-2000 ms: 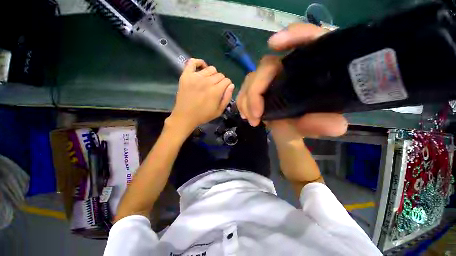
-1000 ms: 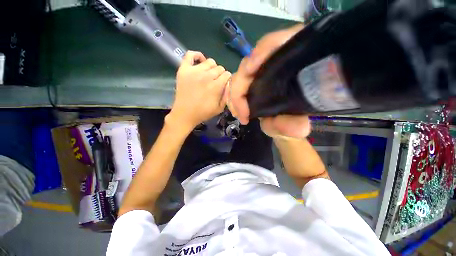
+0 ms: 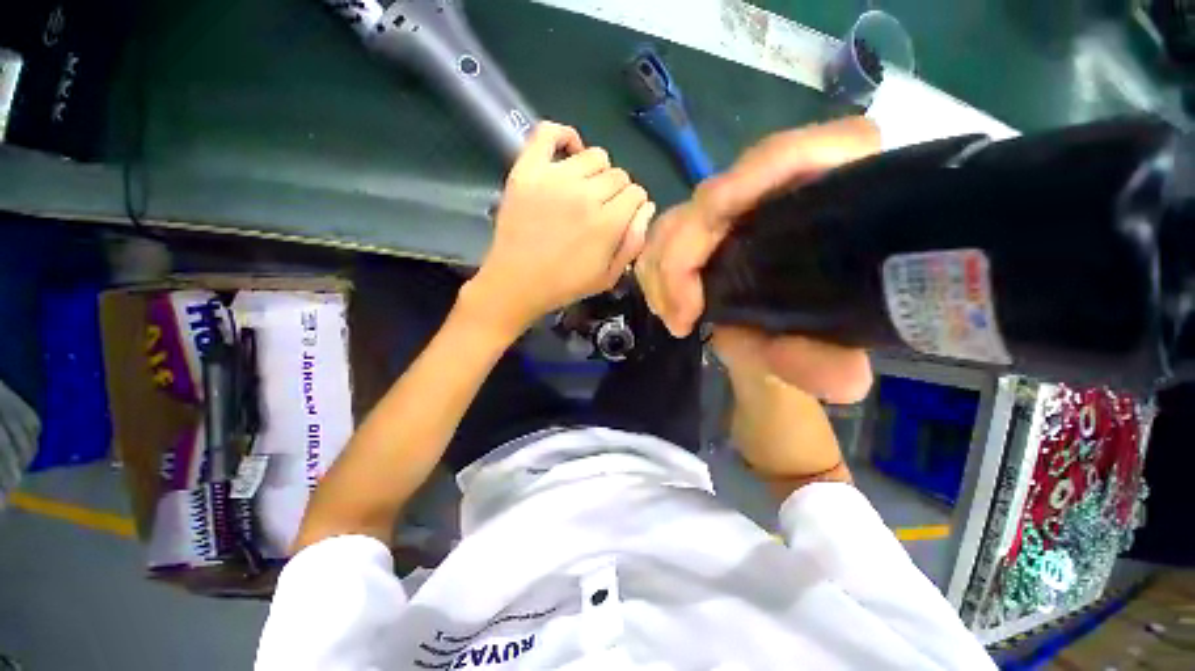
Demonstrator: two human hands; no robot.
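My left hand [image 3: 566, 223] is closed around the handle end of a grey hot-air styling brush [image 3: 461, 72], which points up and left over the bench. The brush's bristled head is cut off by the top edge. My right hand [image 3: 767, 243] grips a thick black electric screwdriver [image 3: 865, 262] with a pale label; it lies across the right of the view. Both hands are close together at the bench's front edge. The screwdriver tip and the handle's end are hidden by my fingers. A blue-and-black hand screwdriver [image 3: 671, 115] lies on the bench above my hands.
A clear cup [image 3: 869, 59] stands beside white paper [image 3: 930, 112] at the upper right. A black box [image 3: 59, 79] is on the bench at left. An open carton [image 3: 138, 446] with brushes is on the floor, lower left. A tray of wired parts [image 3: 1068, 511] is at lower right.
The view has shifted, so the bench items appear further right and the cup and paper show more. Both hands keep their holds; the electric screwdriver lies more level in view.
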